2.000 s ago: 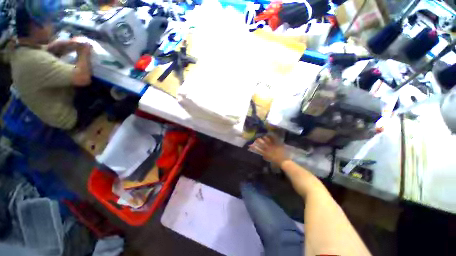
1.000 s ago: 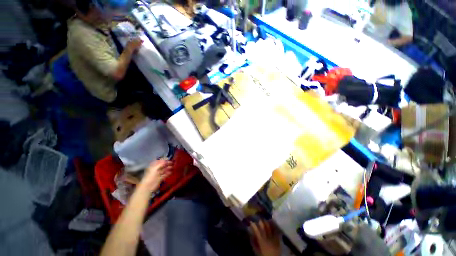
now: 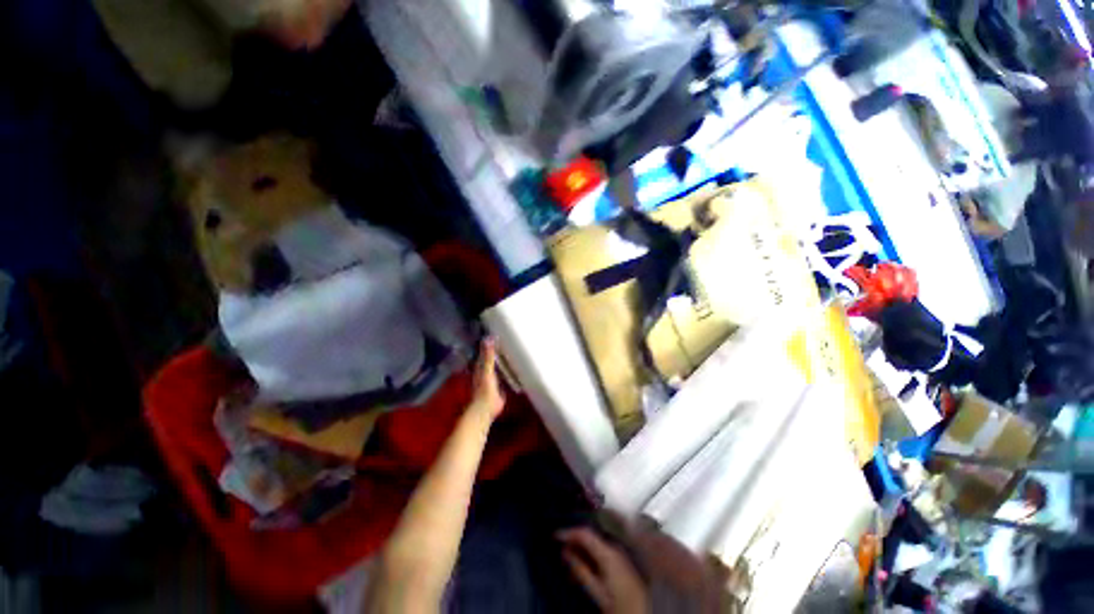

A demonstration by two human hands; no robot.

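White to pale beige cut panels [image 3: 720, 450] lie on the table with long folds and ridges, over tan cardboard sheets [image 3: 607, 348]. My left hand [image 3: 488, 384] is upright against the front edge of the long white table strip [image 3: 554, 372], beside the red crate. Its palm side is hidden, so its grip cannot be told. My right hand [image 3: 606, 571] is low in the picture, dark and blurred, near the panels' lower end. Its fingers are somewhat apart and nothing shows in them.
A red crate [image 3: 198, 480] holding a pale sheet and scraps stands left of my left arm. Dark strips [image 3: 654, 258] lie on the cardboard. A grey sewing machine [image 3: 624, 90] and a red item [image 3: 576, 182] are behind. A person's part shows at the top left.
The view has swung left and closer. My left hand has moved from over the red crate to the table edge. The panels, flat before, now show folds and have uncovered more cardboard.
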